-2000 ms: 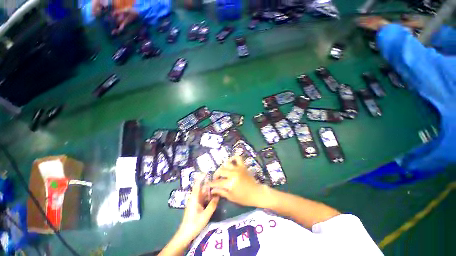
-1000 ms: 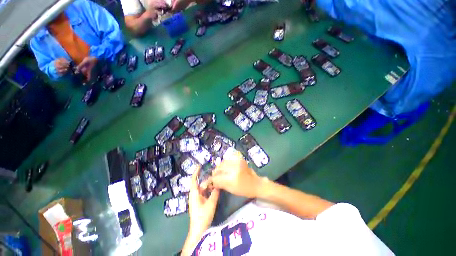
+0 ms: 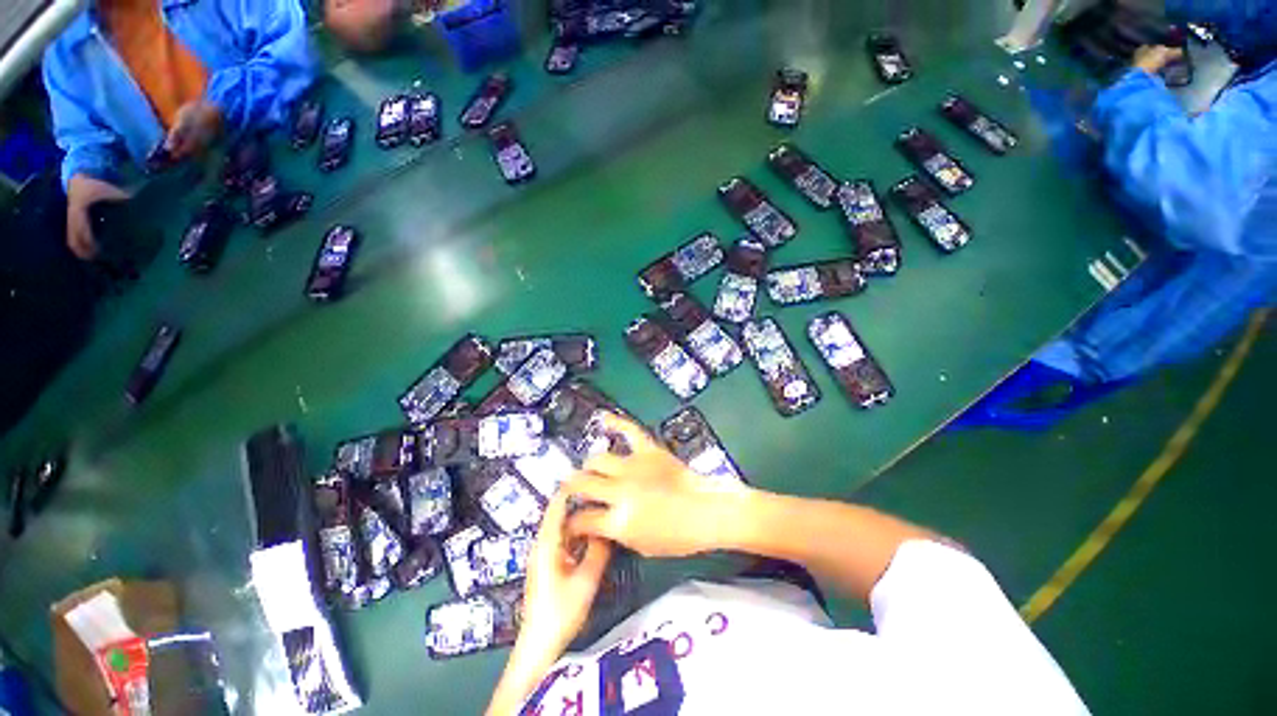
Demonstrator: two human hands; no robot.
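Note:
My left hand [image 3: 563, 567] and my right hand [image 3: 651, 501] meet at the fingertips over the near right edge of the phone pile. They close around a small dark part, mostly hidden by the fingers, so I cannot tell what it is. Part-assembled phones [image 3: 431, 499] with silvery boards showing lie heaped and overlapping to the left of and beyond my hands. One phone [image 3: 693, 441] lies just beyond my right hand, partly covered by it.
More phones [image 3: 775, 367] lie loose on the green bench [image 3: 588, 238]. Black strips [image 3: 276, 490] and clear plastic [image 3: 241, 636] lie left of the pile, near a cardboard box [image 3: 154, 616] holding a red-and-white packet [image 3: 126, 671]. People in blue sleeves [image 3: 259, 63] sit across and at right [image 3: 1169, 161].
The camera view has turned and shifted, so the bench things sit differently in the picture. My hands stay together at the near edge of the pile. The person at right has moved away from the bench phones.

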